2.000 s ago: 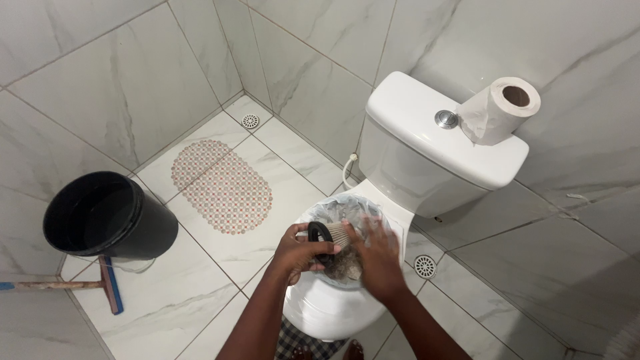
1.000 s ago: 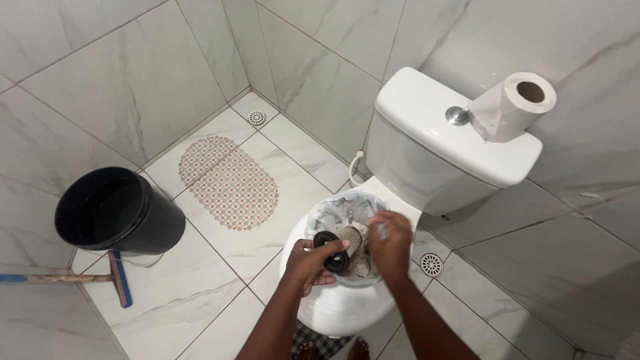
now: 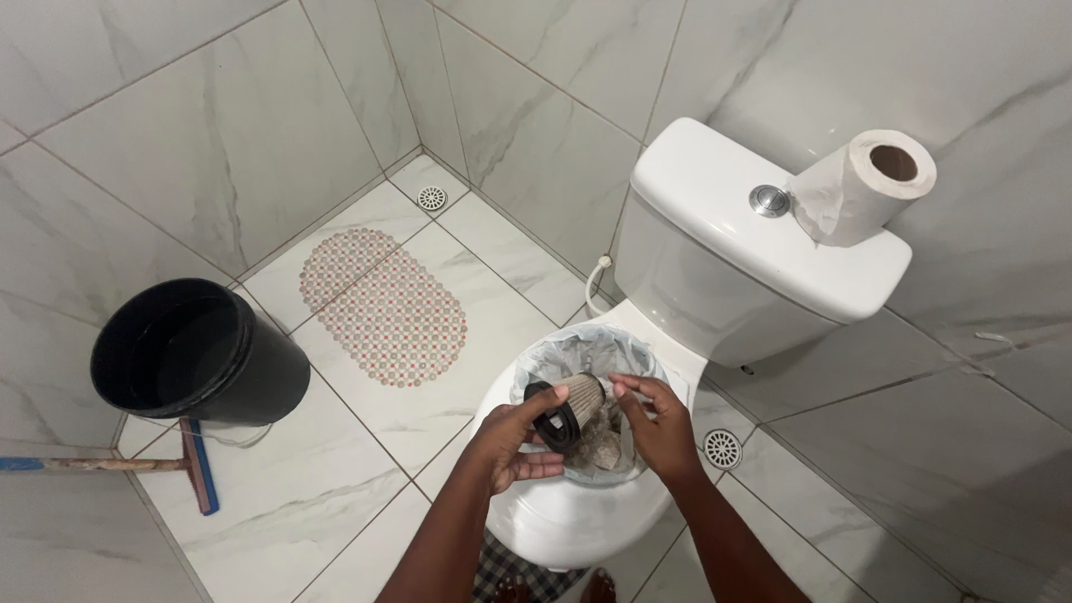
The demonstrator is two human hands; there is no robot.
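A pleated cartridge filter [image 3: 582, 398] with a black rubber-like rim is in my left hand [image 3: 517, 440], thumb on top and fingers beneath. Tilted, it lies over a small bin lined with a pale plastic bag [image 3: 590, 343], which stands on the white toilet lid [image 3: 578, 528]. Grey dust and crumpled waste [image 3: 605, 448] show inside the bag. Just right of the filter's pleated end is my right hand [image 3: 657, 419], its thumb and forefinger close together; whether they pinch something small cannot be made out.
Behind the bin rises the toilet cistern [image 3: 720, 268], with a toilet paper roll [image 3: 863, 188] on top. To the left are a black bucket [image 3: 276, 373], a squeegee [image 3: 199, 469] and an oval bath mat [image 3: 385, 310]. Floor drains and a checked mat [image 3: 494, 569] are also in view.
My right hand, spread over the filter two seconds ago, has drawn its fingers together and is now beside the pleated end. The left hand has kept hold of the filter.
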